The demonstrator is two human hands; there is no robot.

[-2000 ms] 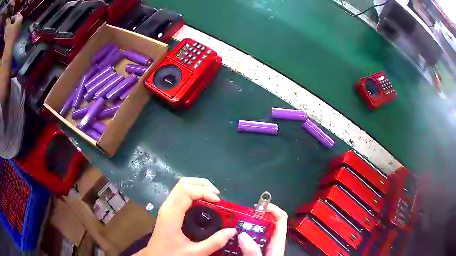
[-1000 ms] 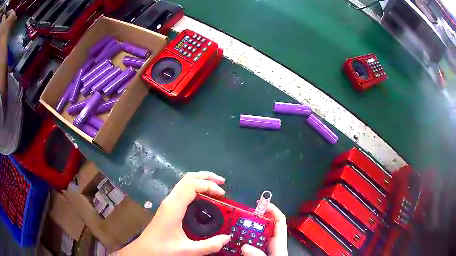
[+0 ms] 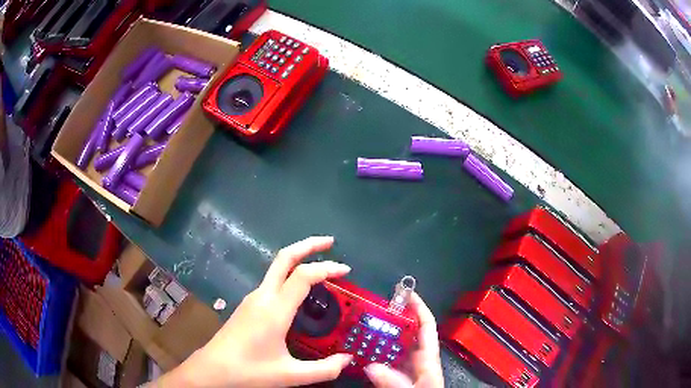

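Note:
A red portable radio (image 3: 352,326) is held face up at the bottom centre. Its display glows bluish-white above the keypad, and a round black speaker is on its left. A clear USB stick (image 3: 402,294) with a metal loop stands up from its top edge. My left hand (image 3: 284,318) grips the speaker end, thumb at the lower edge, fingers at the top. My right hand (image 3: 424,341) holds the right end beside the stick, thumb low on the front; it is partly cut off by the bottom edge. Three purple battery cells (image 3: 389,168) lie on the bench beyond the radio.
An open carton of purple cells (image 3: 151,198) stands left, beside stacked red radios (image 3: 265,87). Red radios on edge (image 3: 530,280) form a row at right. Another radio (image 3: 523,67) is on the green conveyor beyond the white edge (image 3: 424,98). A blue crate (image 3: 47,333) is lower left.
The radio on the conveyor has moved up and left in view. My left fingers have lifted and spread a little at the radio's top edge. The whole view has shifted slightly.

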